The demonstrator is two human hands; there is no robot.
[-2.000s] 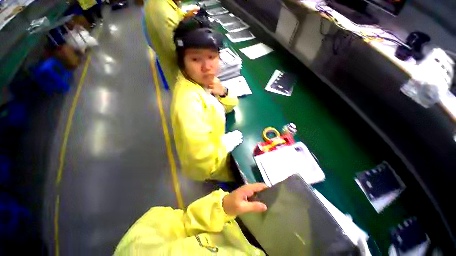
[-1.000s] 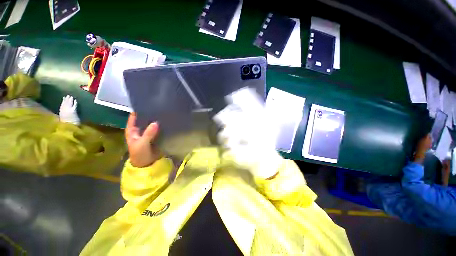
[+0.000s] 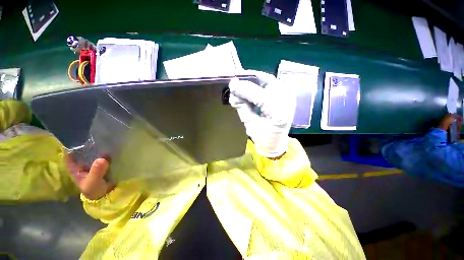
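A dark grey tablet back cover (image 3: 168, 117) is held up close in front of me, outer face towards me. It shows a logo, glare and the lines of a clear protective film. My left hand (image 3: 92, 175), bare, grips its lower left edge, thumb on the face and fingers mostly hidden behind. My right hand (image 3: 264, 109), in a white glove, holds its upper right corner and partly covers the camera area (image 3: 226, 95).
Behind are a stack of covers with separators (image 3: 124, 61), a red holder (image 3: 87, 66) with yellow rings, white sheets (image 3: 203, 62) and two covers (image 3: 341, 101) on the green bench. Black covers (image 3: 335, 18) lie on the conveyor. People's sleeves show left (image 3: 30, 167) and right (image 3: 422, 155).
The cover has come closer and moved left and down with my left hand. My right hand, blurred over the cover's face before, is now at its upper right corner. White sheets behind are uncovered.
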